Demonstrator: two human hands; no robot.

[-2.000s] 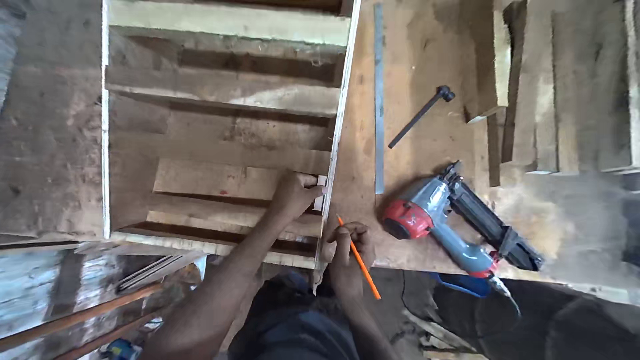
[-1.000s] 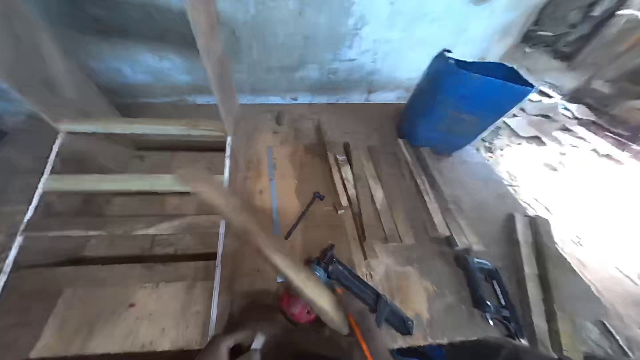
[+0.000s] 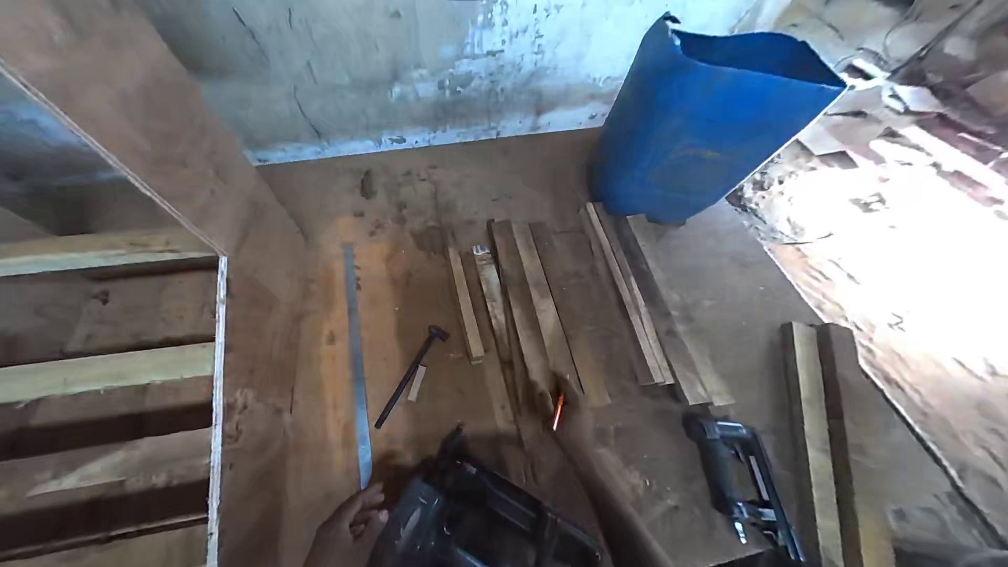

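Observation:
My right hand (image 3: pixel 568 405) grips an orange pencil (image 3: pixel 559 413) and lies at the near end of a wooden strip (image 3: pixel 526 315) among several on the plywood surface. Whether it also grips the strip is unclear. Low in the view, my left hand (image 3: pixel 358 516) has bent fingers at the near end of a steel ruler (image 3: pixel 356 354); contact cannot be told. Between the hands is a dark nail gun (image 3: pixel 480 512), cut off by the bottom edge. A hammer (image 3: pixel 409 378) lies right of the ruler, with a small wood offcut (image 3: pixel 417 383) beside it.
A wooden frame with crosspieces (image 3: pixel 110 370) stands at left, its panel side (image 3: pixel 205 157) rising toward the wall. A cut blue plastic barrel (image 3: pixel 701 126) is at the back right. A second nail gun (image 3: pixel 744 480) and more wood strips (image 3: pixel 819 441) lie at right.
The view has swung right from the frame. My right hand has moved from the frame's edge to the loose strips, pencil still held. A wooden piece slanting across the view one second ago no longer shows there.

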